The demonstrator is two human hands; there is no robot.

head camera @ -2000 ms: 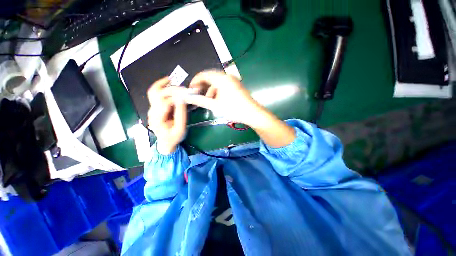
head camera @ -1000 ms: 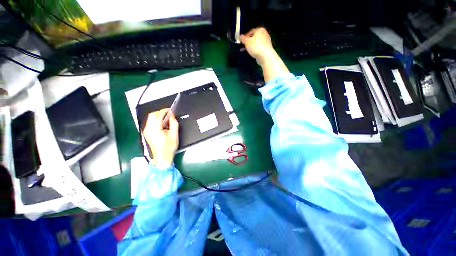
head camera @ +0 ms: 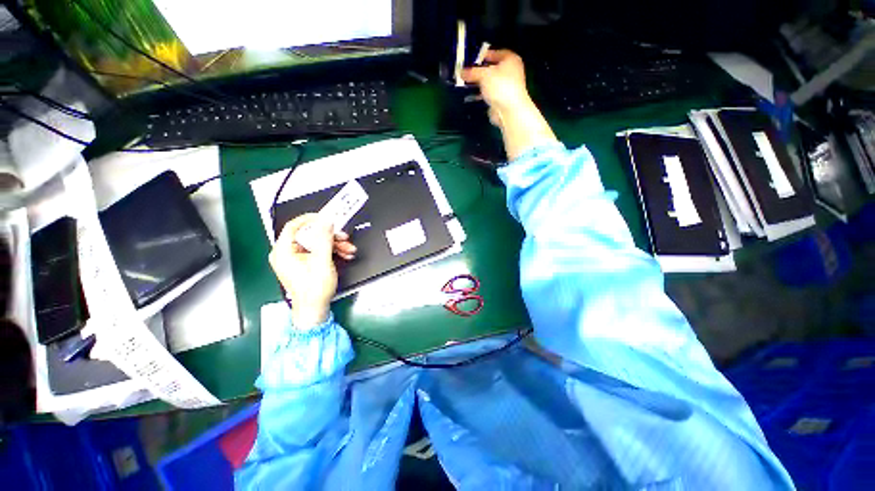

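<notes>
My left hand [head camera: 309, 261] holds a small white printed label strip [head camera: 342, 203] over the dark tablet [head camera: 384, 205]. The tablet lies on a white sheet [head camera: 273, 180] with a square white label [head camera: 406, 237] on its back. My right hand [head camera: 496, 81] is stretched forward beside the monitor, its fingers at a small pale strip-like piece [head camera: 483, 53]; whether it grips this piece is hard to tell. Red-handled scissors [head camera: 462, 294] lie right of the tablet's near edge, their blades hard to make out.
A keyboard [head camera: 278, 107] lies below the monitor [head camera: 288, 24]. A black device [head camera: 160, 238], a phone-like slab [head camera: 56, 278] and a long printed paper [head camera: 134, 326] are at left. Labelled tablets [head camera: 675, 197] lie at right. A thin cable [head camera: 432, 364] crosses the front edge. A blue bin [head camera: 206, 455] is below.
Since two seconds ago, my hands have parted and my right hand has reached forward. Over the last second, the left hand's label has turned to show its printed face; the right hand has barely moved.
</notes>
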